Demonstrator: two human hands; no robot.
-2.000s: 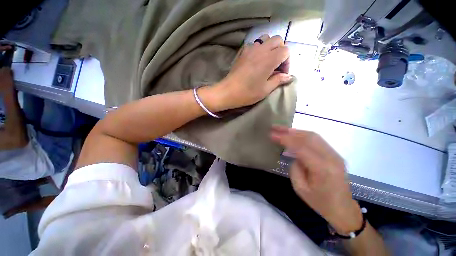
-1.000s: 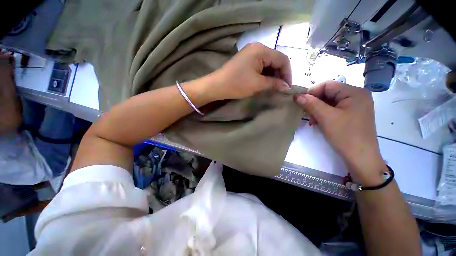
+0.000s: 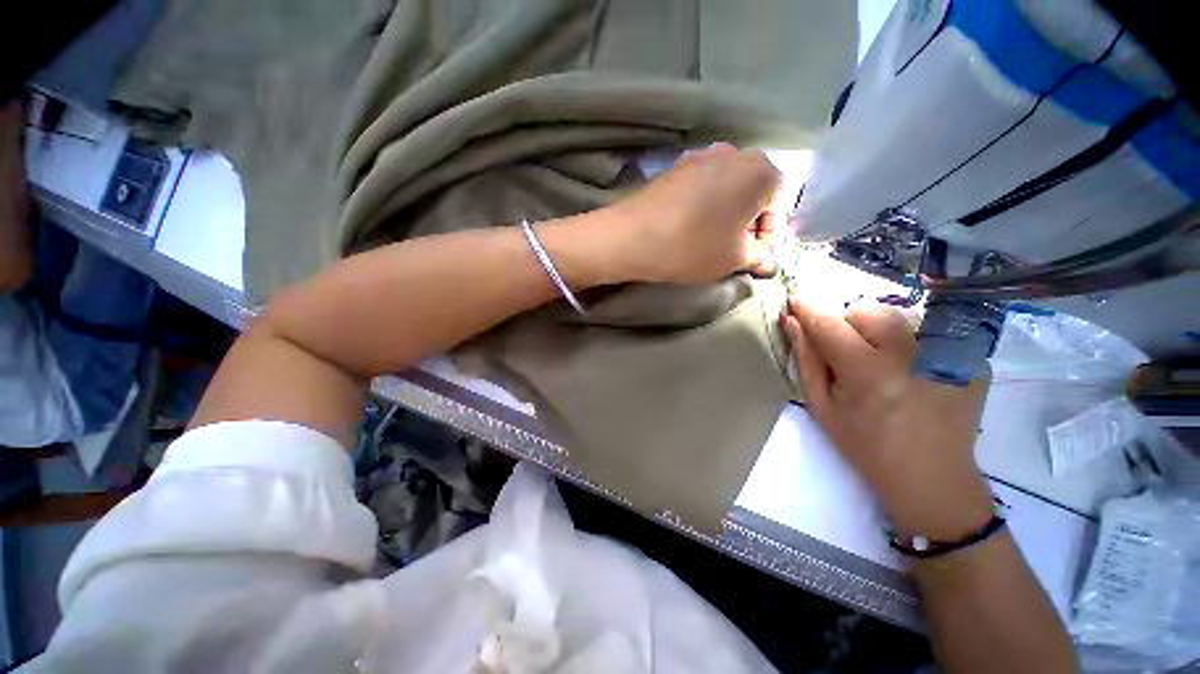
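An olive-khaki garment piece (image 3: 658, 395) lies bunched over the table, one corner hanging over the front edge. My left hand (image 3: 711, 217) pinches its edge close to the needle area. My right hand (image 3: 875, 395) holds the same edge just below and to the right, fingertips near those of my left hand. The white sewing machine head (image 3: 1000, 119) with blue stripes is at the upper right. The presser foot and needle are hard to make out in the bright lamp glare beside my fingers.
Clear plastic bags with printed white paper (image 3: 1138, 566) lie at the right. A ruler strip (image 3: 816, 560) runs along the table's front edge. A dark control panel (image 3: 136, 182) is set in the table at left. Patterned cloth shows below the table. Part of a person shows at far left.
The view has shifted, showing more of the machine head. Both hands, with the pinched cloth edge, are now closer to the needle area. My right hand earlier moved up from the front edge to grip the cloth.
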